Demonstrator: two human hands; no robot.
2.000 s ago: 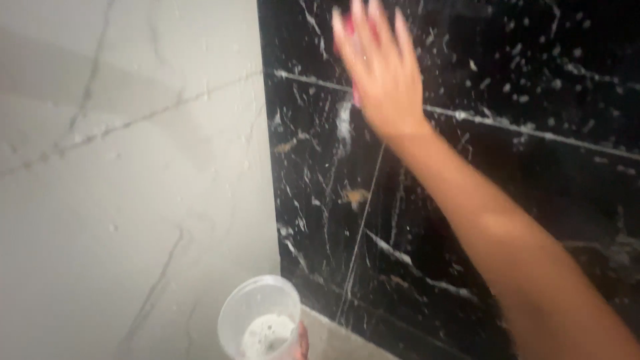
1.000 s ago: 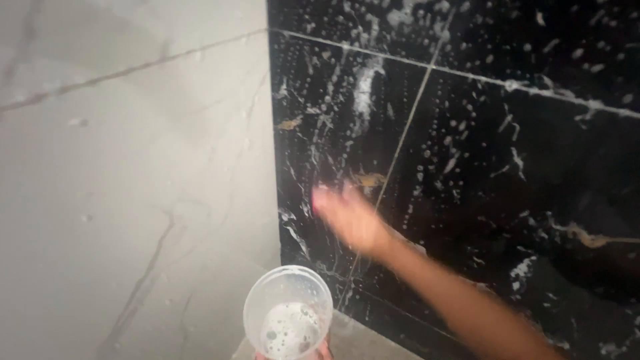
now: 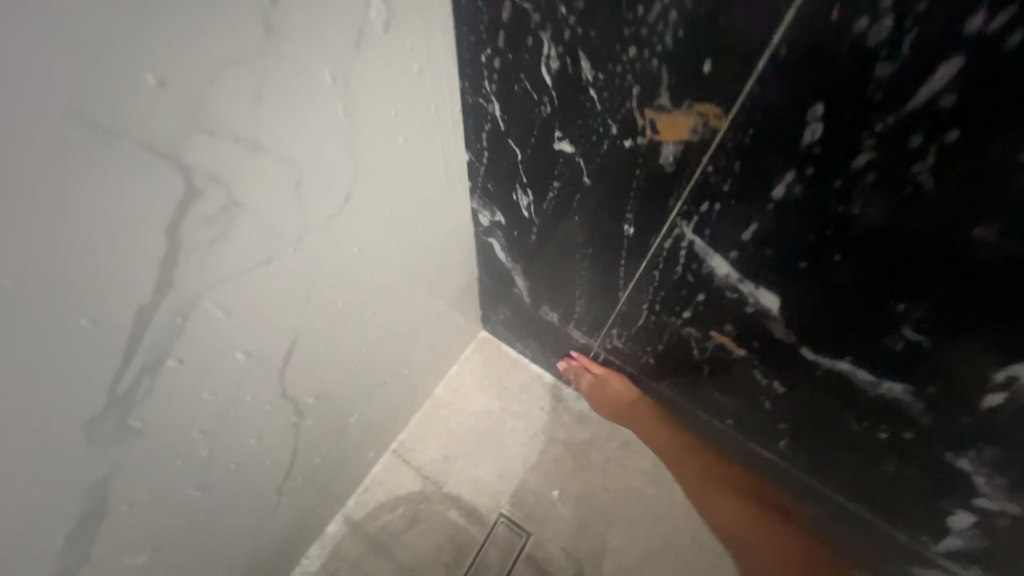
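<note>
My right hand is low in the corner, at the foot of the black marble-look tile wall, just above the floor. Its fingers are bent against the wall's bottom edge, near a thin grout line. Whether something is between or under the fingers cannot be made out. Drops and streaks of liquid lie on the black tiles. My left hand and the clear plastic cup are outside this view.
A pale, grey-veined tile wall with drops on it meets the black wall at the left. Below lies a grey floor, partly wet-looking, with a rectangular floor drain set in it.
My right hand has moved from high on the black wall down to its foot. The plastic cup and my left hand, seen earlier at the bottom, have left the view, which has tilted downward.
</note>
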